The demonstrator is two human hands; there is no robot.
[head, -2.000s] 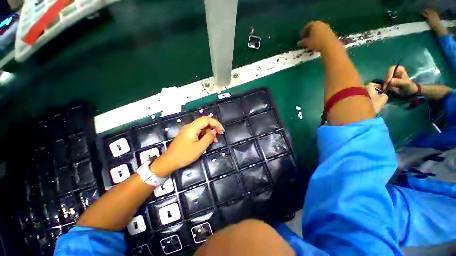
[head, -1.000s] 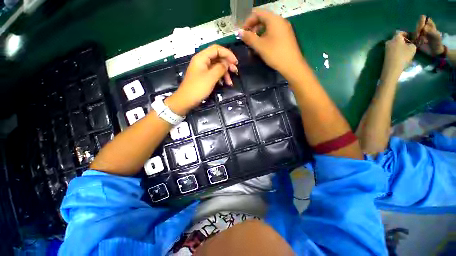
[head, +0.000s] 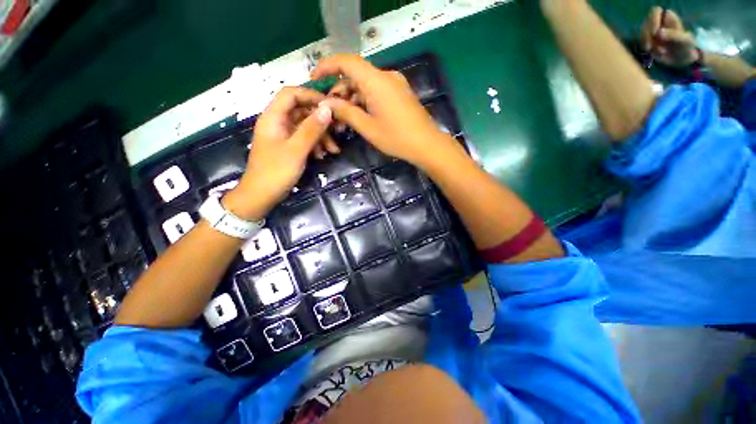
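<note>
My left hand [head: 282, 141] and my right hand [head: 369, 103] meet at the fingertips over the far part of the black blister tray [head: 381, 269]. Their fingers are curled together; whatever may be between them is hidden. White square units [head: 171, 183] sit in pockets on the tray's left side. Black housings with thin white rims [head: 283, 334] lie in the nearest row. Small white bits lie in some middle pockets.
A second black tray [head: 66, 232] is at left. A pale strip [head: 166, 137] runs along the far edge, with a metal post [head: 341, 25] and a white pile [head: 246, 79]. White bits [head: 494, 100] lie on green at right. Another person's arm [head: 601, 66] reaches across at right.
My right hand has come back from the far green surface, past the post's foot, to my left hand. The neighbour's arm at right has moved forward.
</note>
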